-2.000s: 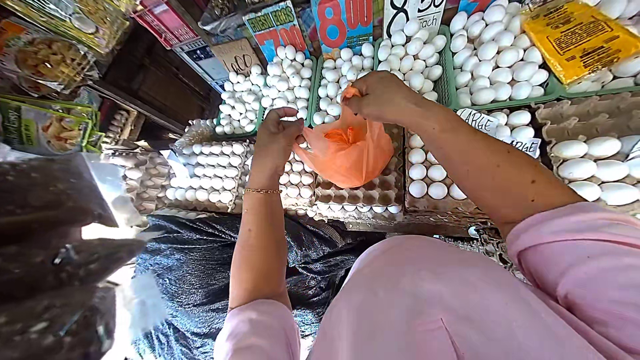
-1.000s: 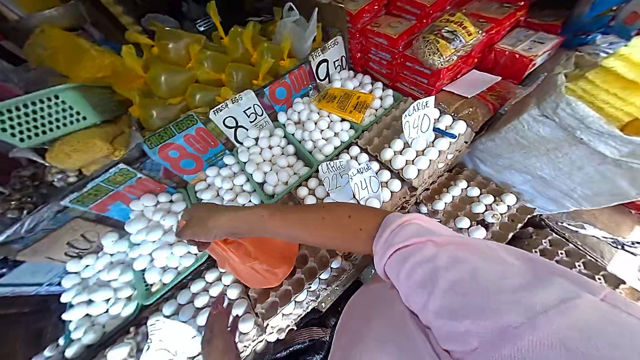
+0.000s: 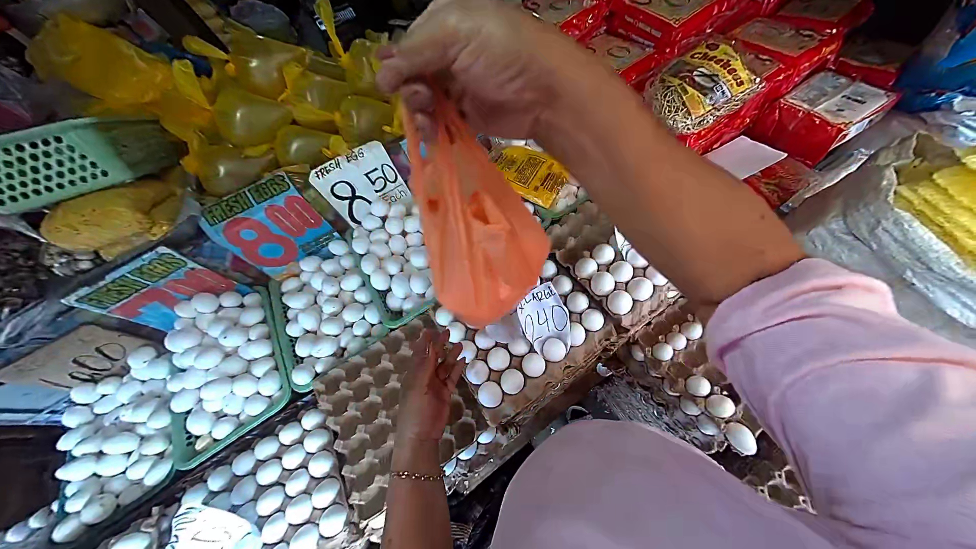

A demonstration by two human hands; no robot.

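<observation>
My right hand (image 3: 476, 65) grips the gathered top of an orange plastic bag (image 3: 484, 244), which hangs down over the egg display; something fills its lower part, but the film hides what. Below the bag, my left hand (image 3: 435, 374) has its fingers apart and holds nothing, above an empty pulp egg tray (image 3: 366, 412). White eggs (image 3: 297, 465) fill the tray to the left of that one. More eggs stand in a pulp tray (image 3: 526, 400) on the right, under a handwritten price card (image 3: 544, 316).
Green plastic baskets (image 3: 278, 404) heaped with eggs run behind the trays, with price signs (image 3: 267, 221) at their backs. Farther back are tied yellow bags (image 3: 252, 114), a green perforated basket (image 3: 61, 164) and red packets (image 3: 831, 114). A white sack (image 3: 862, 229) lies at the right.
My right hand has raised the orange bag from low over the trays. Two seconds ago both hands were at the bag's top; now my left hand is below it. The view has swung to the right.
</observation>
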